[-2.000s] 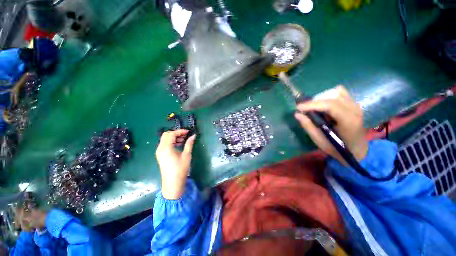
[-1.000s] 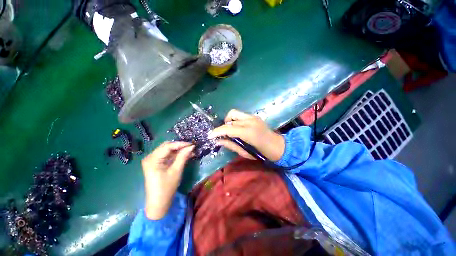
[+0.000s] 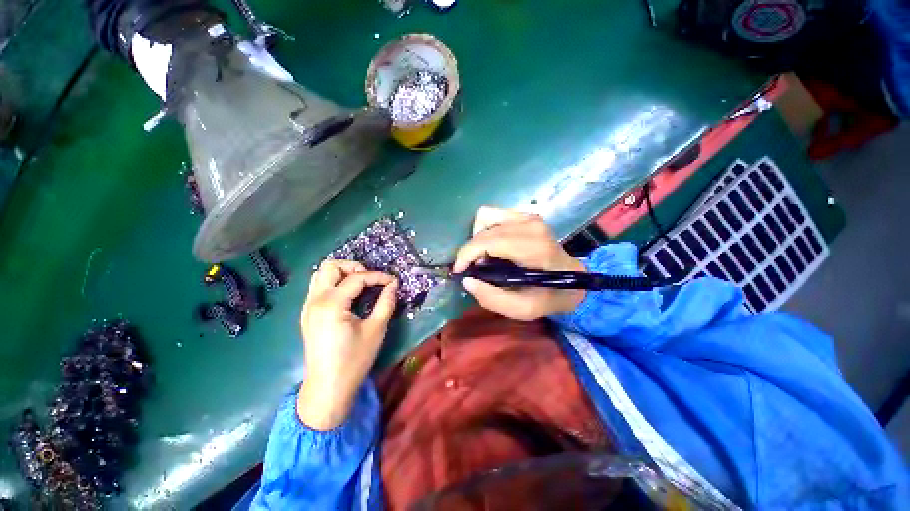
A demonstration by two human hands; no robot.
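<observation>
My right hand (image 3: 524, 261) holds a black soldering iron (image 3: 559, 276) like a pen. Its thin tip points left at the speckled silver-purple batch of components (image 3: 384, 245) on the green bench. My left hand (image 3: 344, 324) is at the batch's left edge, with thumb and fingertips pinched around a small dark component (image 3: 369, 299), mostly hidden by the fingers. Whether the iron's tip touches a part cannot be told.
A grey cone hood (image 3: 269, 150) stands beyond the batch, beside a yellow tin with silvery bits (image 3: 414, 90). Dark ribbed strips (image 3: 234, 294) lie left. A black component heap (image 3: 95, 399) is far left. A white slotted tray (image 3: 748, 235) is at right.
The view has shifted right. My right hand with the iron has come from near the tin down to the batch. My left hand has moved from the ribbed strips to the batch's edge.
</observation>
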